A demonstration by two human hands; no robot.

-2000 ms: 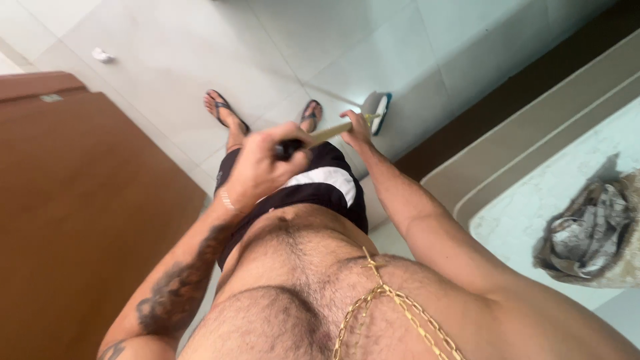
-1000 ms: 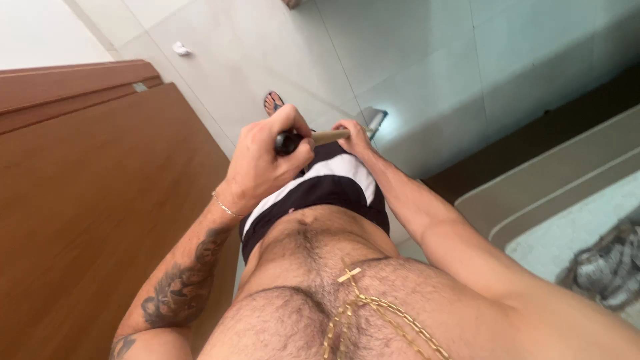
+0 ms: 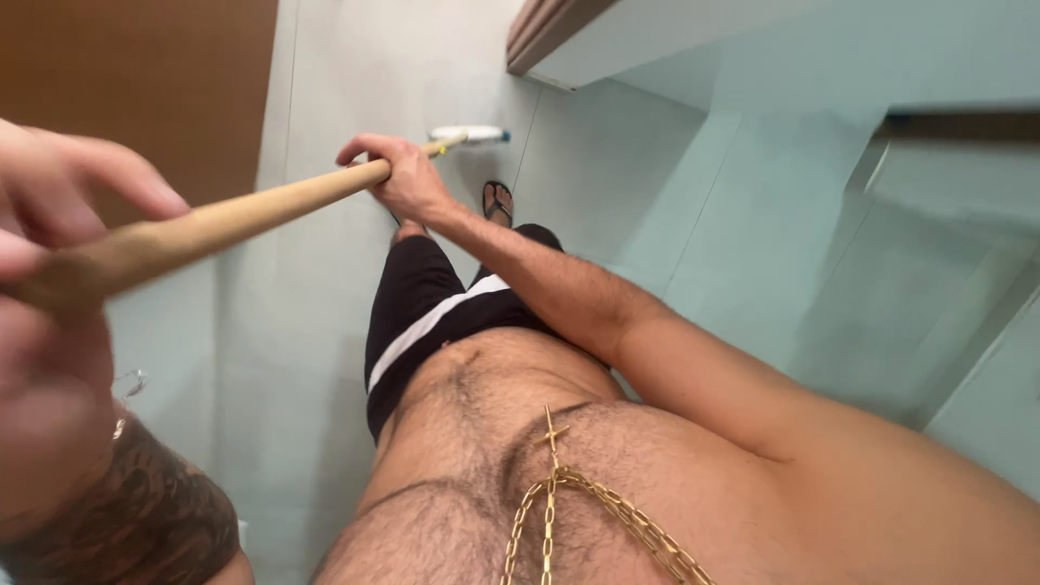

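A long wooden pole (image 3: 268,211) runs from the left edge toward the floor, with a white and blue broom or brush head (image 3: 471,134) at its far end, near my feet. My left hand (image 3: 57,236), large and blurred at the left edge, is closed around the near end of the pole. Farther down, my right hand (image 3: 410,179) wraps around the same pole. A bit of yellow-green shows on the pole between my right hand and the head. The near tip of the pole is hidden by my left hand.
A brown wooden panel (image 3: 130,73) stands at the upper left. Brown trim (image 3: 561,36) edges a pale wall corner at the top. My foot in a dark flip-flop (image 3: 497,203) is on the tiled floor (image 3: 601,162). A dark, blurred edge (image 3: 967,123) lies at the upper right.
My left hand has moved toward the left edge and appears nearer to the camera, still on the pole. The hands are farther apart. The view has shifted, and the grey bundle at the right is out of view.
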